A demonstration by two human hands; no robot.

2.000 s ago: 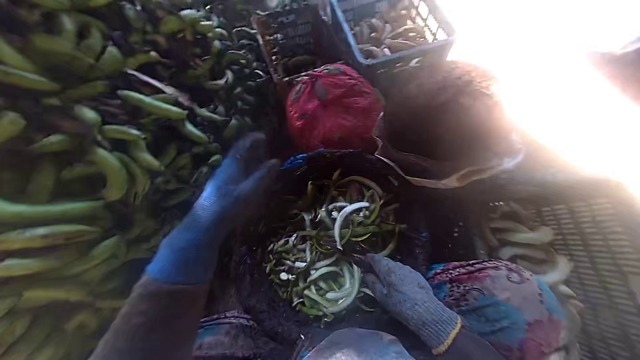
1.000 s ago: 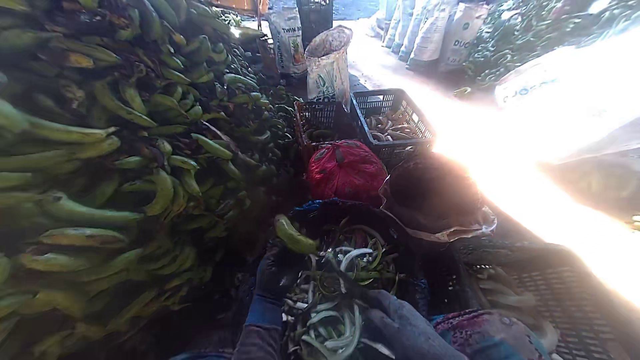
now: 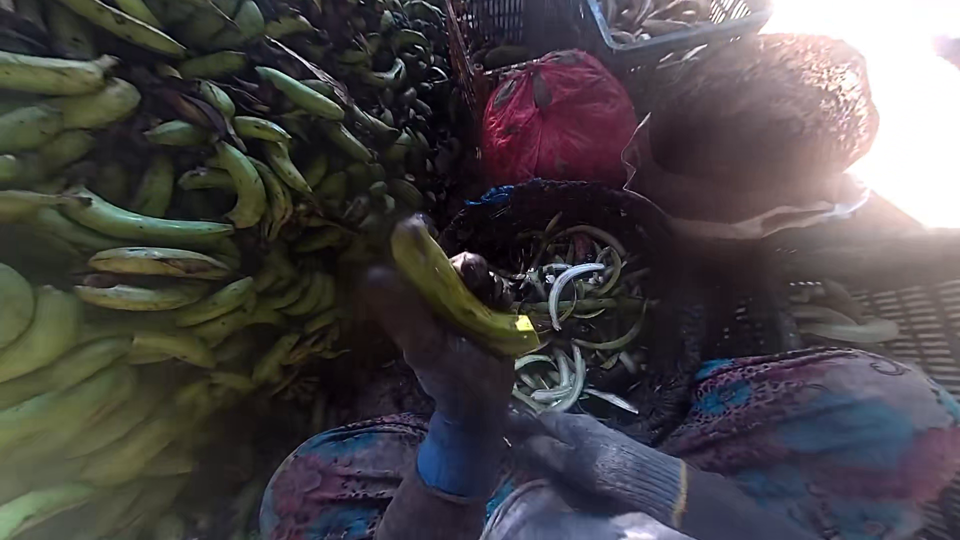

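My left hand [image 3: 457, 360], in a dark glove with a blue cuff, grips a green plantain [image 3: 454, 292] whose lower right end shows a pale cut face. My right hand [image 3: 577, 450], in a grey knit glove with a yellow-edged cuff, is low and close beside the left wrist. Its fingertips are blurred, and whether it holds a tool cannot be seen. Behind both hands stands a dark round container [image 3: 637, 206], with curved pale and green peel strips [image 3: 566, 375] inside.
A large heap of green plantains [image 3: 150, 225] fills the left. Beyond the container are a red mesh bundle [image 3: 559, 120], an open sack [image 3: 795, 217] and a blue-rimmed crate [image 3: 675, 41]. A slatted crate [image 3: 922, 307] with pale peeled pieces stands at the right. Patterned cloth covers my knees.
Two seconds ago my left hand was apart from any plantain; one second ago a plantain was at it over the container. Now it is raised in my left hand. The view has tilted down again.
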